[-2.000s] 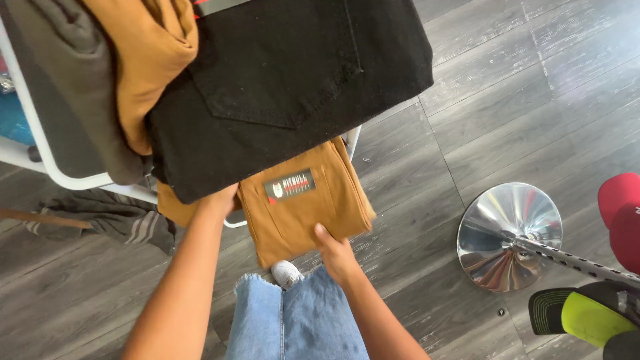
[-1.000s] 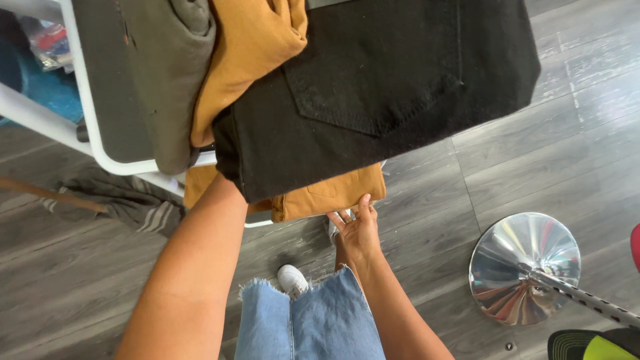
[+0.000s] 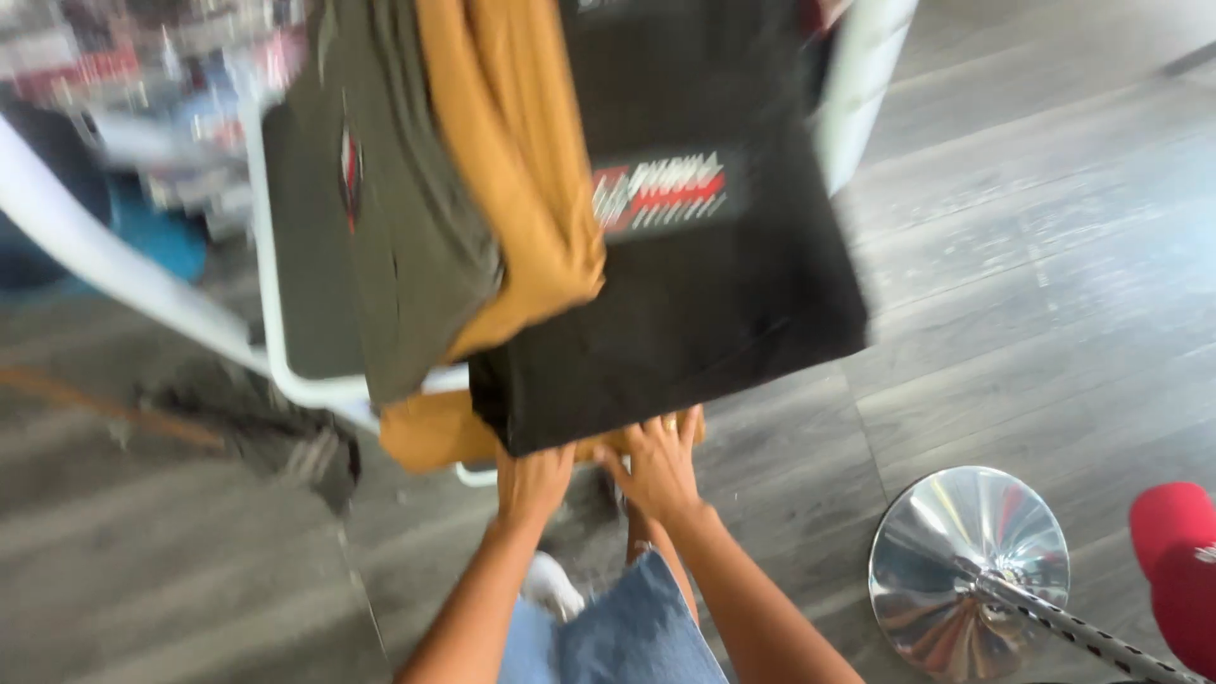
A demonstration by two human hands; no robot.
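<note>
Folded black trousers [image 3: 684, 313] with a printed label lie on an upper shelf, overlapped on the left by a folded tan garment [image 3: 522, 190] and an olive garment [image 3: 399, 218]. Beneath them a lower tan folded garment [image 3: 437, 432] shows only along its edge. My left hand [image 3: 535, 480] is at the black trousers' lower edge, its fingertips hidden; whether it grips anything is unclear. Beside it, my right hand [image 3: 657, 465] rests on the lower tan cloth with its fingers apart, the tips close to the black fabric.
The white metal rack frame [image 3: 271, 285] borders the clothes. A round chrome stand base [image 3: 969, 570] is on the wood-look floor at right, near a red cap [image 3: 1178, 560]. At left lie a dark striped cloth [image 3: 294, 456] and a wooden stick [image 3: 114, 404]. Blurred goods fill the upper left.
The lower tan garment, in front of me with its label showing at first, is now mostly under the black trousers. My right hand has come close to my left. The black trousers' label now shows.
</note>
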